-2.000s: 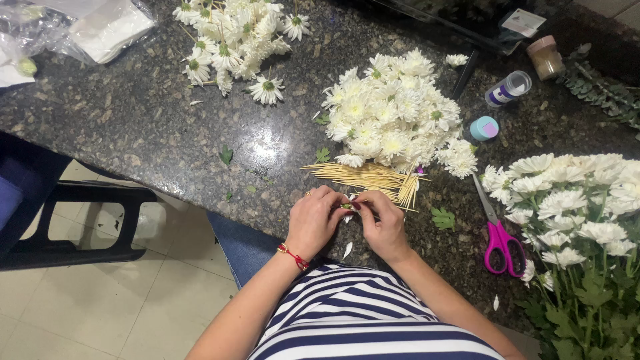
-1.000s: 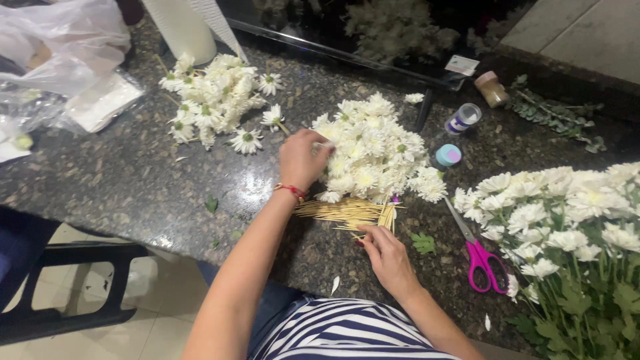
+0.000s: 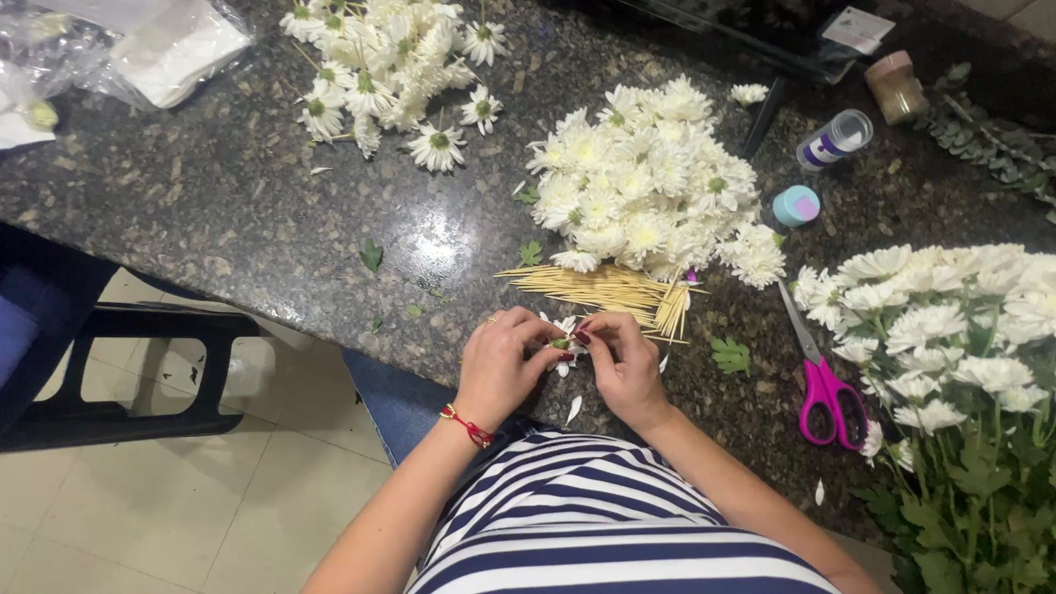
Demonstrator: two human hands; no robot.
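Note:
My left hand point(image 3: 507, 359) pinches a white chrysanthemum head point(image 3: 563, 332), its green underside facing up. The fingertips of my right hand point(image 3: 623, 363) are at the other side of the same flower; a toothpick between them is too small to make out for certain. Just beyond my hands lies a pile of wooden toothpicks point(image 3: 586, 287), touching a large heap of white chrysanthemum heads point(image 3: 652, 177). A smaller group of chrysanthemum heads point(image 3: 384, 66) with thin sticks in some lies at the upper left. Loose petals, one petal point(image 3: 574, 408) among them, are near my hands.
Pink-handled scissors point(image 3: 829, 400) lie right of my hands, beside a bunch of stemmed chrysanthemums point(image 3: 949, 330). Behind are a clear jar point(image 3: 833, 140), a light-blue lid point(image 3: 796, 205), a small brown jar point(image 3: 895, 87) and eucalyptus sprigs point(image 3: 990, 140). Plastic packaging point(image 3: 124, 49) lies far left; a black stool point(image 3: 157, 371) stands below the counter.
My left hand was at the large flower heap one second ago and has come back toward me, now with a flower head. My right hand has moved left from beside the toothpicks to meet it.

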